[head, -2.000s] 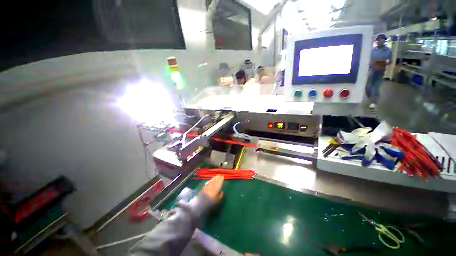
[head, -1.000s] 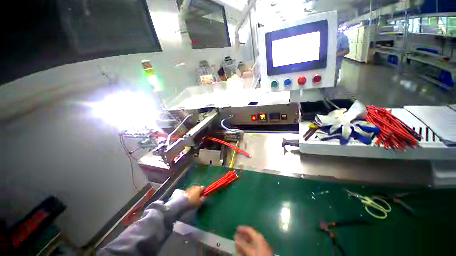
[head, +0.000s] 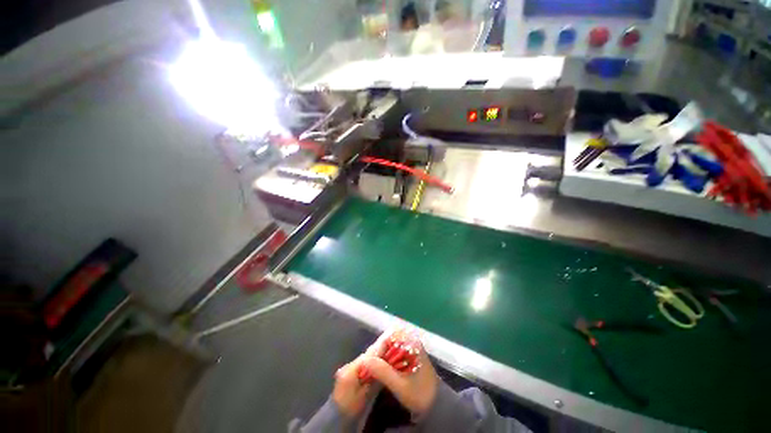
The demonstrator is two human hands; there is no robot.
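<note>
A bundle of short red cable leads (head: 401, 355) is held between both hands at the front metal edge of the bench, with its pale ends facing up. My left hand (head: 353, 387) is closed around the left side of the bundle. My right hand (head: 411, 382) is closed around its right side, the thumb across the leads. The lower part of the bundle is hidden by the hands. More red leads (head: 407, 170) stick out from the machine over the bare metal strip behind the green mat (head: 406, 262).
Scissors (head: 679, 306) and open orange-and-black pliers (head: 602, 355) lie on the mat at right. A white shelf (head: 626, 183) holds gloves (head: 664, 156) and red leads (head: 734, 169). The machine arm (head: 351, 127) stands at back left beside a glaring lamp (head: 224, 84).
The red leads were first lying on the mat, then picked up in my left hand. They have moved to the bench's front edge, and my right hand has joined. The view has tilted down.
</note>
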